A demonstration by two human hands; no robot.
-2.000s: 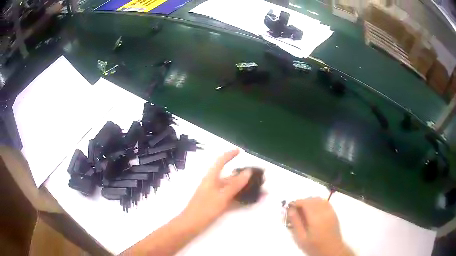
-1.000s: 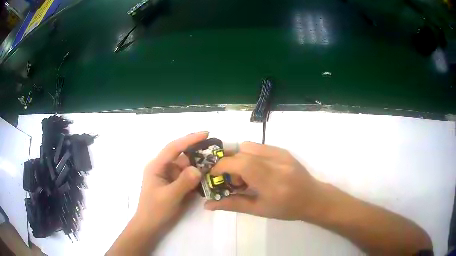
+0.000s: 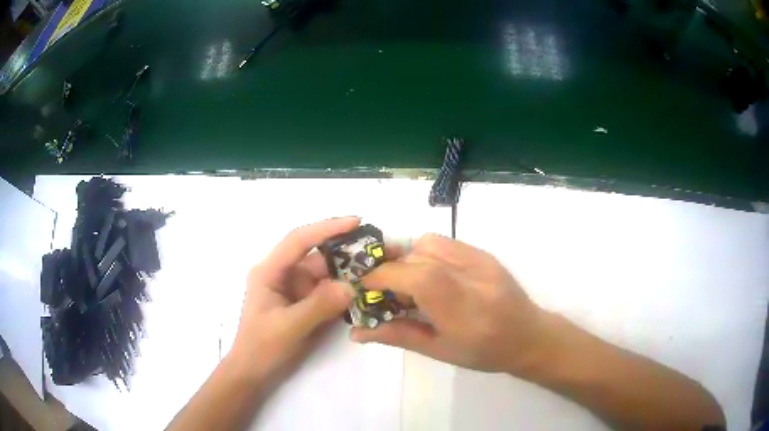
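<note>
My left hand (image 3: 291, 282) holds a black adapter housing (image 3: 371, 234), its open side facing me, above the white sheet. Parts with a yellow block show inside or at the housing's opening. My right hand (image 3: 447, 303) holds a circuit board (image 3: 362, 316) with a yellow block and pale round tops at the housing's lower end. The fingers hide where board and housing meet. A bundled black output cord (image 3: 448, 172) lies over the bench edge, and its strand runs down behind my right hand.
A pile of black housings (image 3: 101, 278) lies on the white sheet (image 3: 194, 202) at left. Beyond it is the green bench (image 3: 379, 109), with loose boards and cords (image 3: 61, 148) at far left and dark items at far right.
Since two seconds ago, my hands have come together and the right hand's board is at the housing. In the last second the board shifted slightly up against the housing.
</note>
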